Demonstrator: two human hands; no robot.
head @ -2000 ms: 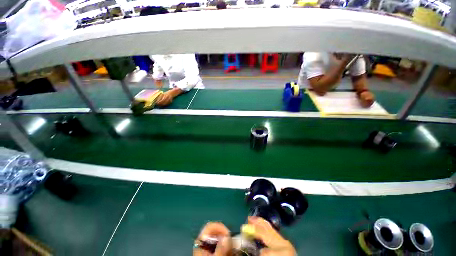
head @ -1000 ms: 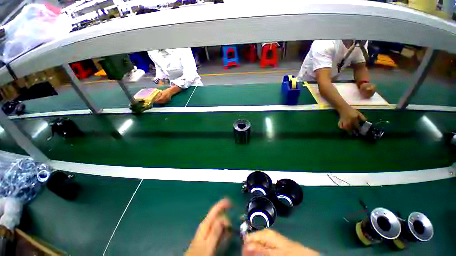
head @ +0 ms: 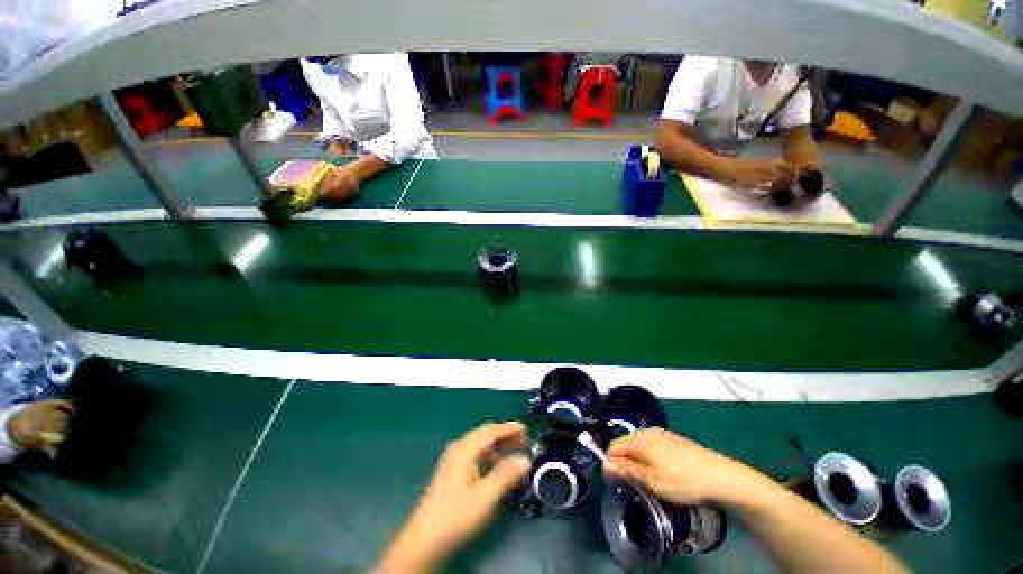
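Note:
Three black housings stand grouped on the green bench in front of me, with pale rings inside. My left hand is at the left side of the nearest housing, thumb and fingers apart, holding nothing visible. My right hand pinches a small pale piece at its fingertips, above the housings' right side. A flanged metal unit lies tilted below my right hand, its silver rim and dark centre showing. Two more flanged units are at the right.
A black cylinder is on the conveyor belt; other dark units are at its ends. A blue holder and two workers are across the line. At left, another person's hand is beside dark units and clear bags. A white shelf crosses above.
My hands have moved apart, and a flanged unit now shows below my right hand. The belt cylinder has moved left. The worker opposite has picked up a unit. Another person's hand has appeared at left.

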